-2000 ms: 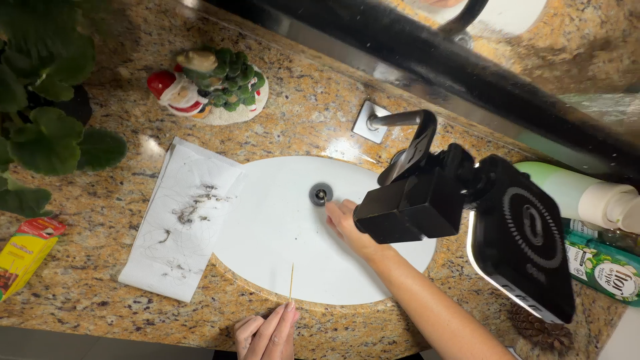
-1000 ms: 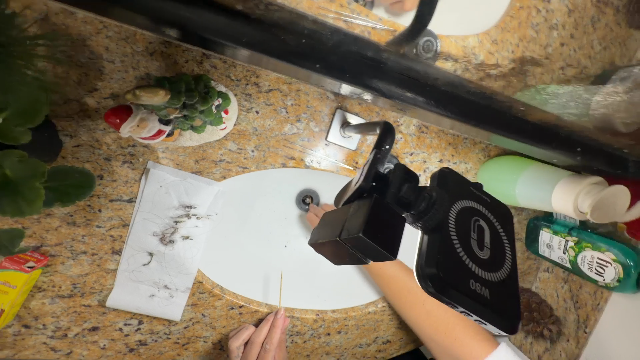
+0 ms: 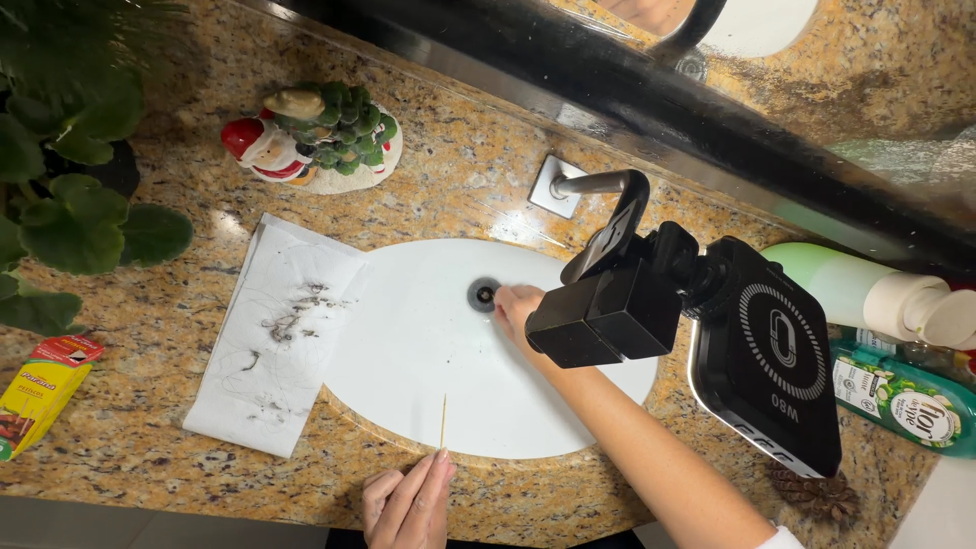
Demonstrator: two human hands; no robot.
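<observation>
At the bottom of the head view, my left hand [image 3: 410, 499] pinches a thin wooden toothpick [image 3: 444, 422] that points up over the near rim of the white oval sink [image 3: 427, 343]. My right hand [image 3: 517, 305] reaches into the basin, its fingertips beside the dark drain opening [image 3: 483, 294]; a black mount partly covers this hand, and whether it grips anything is not visible. Left of the sink lies a folded white paper towel [image 3: 255, 389] with clumps of dark hair [image 3: 290, 324] on it. A few dark specks dot the basin.
A black phone mount [image 3: 610, 313] hangs by the faucet [image 3: 602, 183]. Behind stands a Santa figurine [image 3: 328, 141]. Potted plants [image 3: 76, 221] and a yellow-red toothpick box [image 3: 46, 393] are at left. At right are a green pump bottle [image 3: 831, 282], a teal bottle [image 3: 907, 396] and a pine cone [image 3: 816, 492].
The view has shifted somewhat. My right hand remains at the drain, and my left hand still holds the toothpick over the near rim.
</observation>
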